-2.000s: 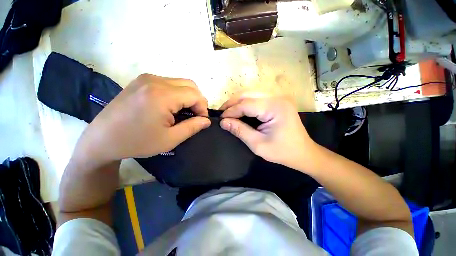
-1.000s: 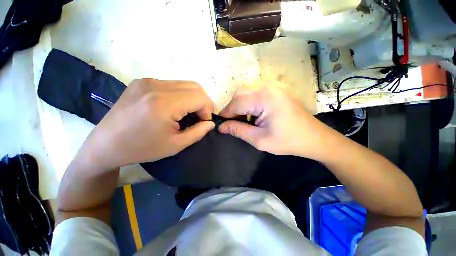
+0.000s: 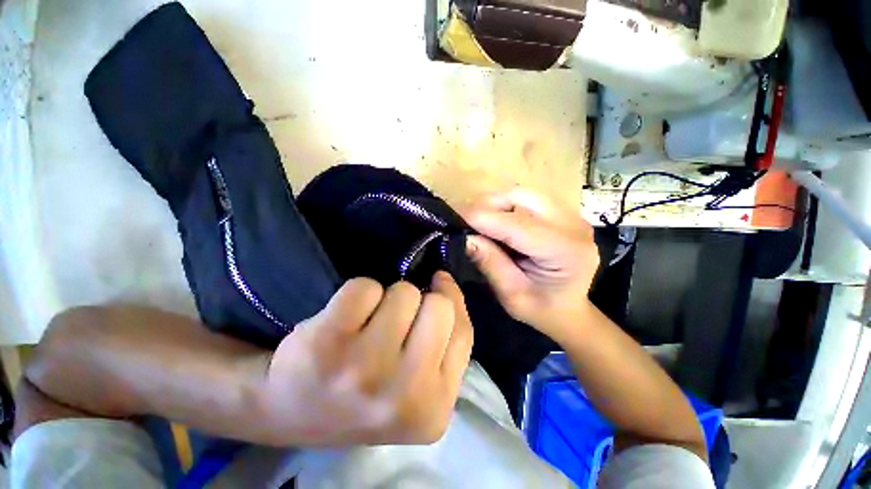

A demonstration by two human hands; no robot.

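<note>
A long black zippered strip (image 3: 205, 191) lies from the upper left down to my left hand, with a silver zipper along its middle. More black fabric with silver zipper teeth (image 3: 406, 205) is bunched between my hands. My left hand (image 3: 382, 358) is closed in a fist on the black fabric at the lower middle; its fingertips are partly hidden. My right hand (image 3: 535, 253) pinches the fabric's edge between thumb and fingers, just right of the zipper teeth. Black fabric hangs below my right hand towards my lap.
The off-white sewing machine (image 3: 669, 57) and a brown block (image 3: 525, 33) stand at the upper right. A red-handled tool (image 3: 775, 124) is upright there, with black cord (image 3: 659, 181) below it. A blue-lined bin (image 3: 573, 420) is beside my lap. The worn white table (image 3: 382, 115) lies ahead.
The fabric has been turned, so its zipper teeth now show between my hands. My left hand has moved down and right. The view has shifted, and the long strip lies steeper.
</note>
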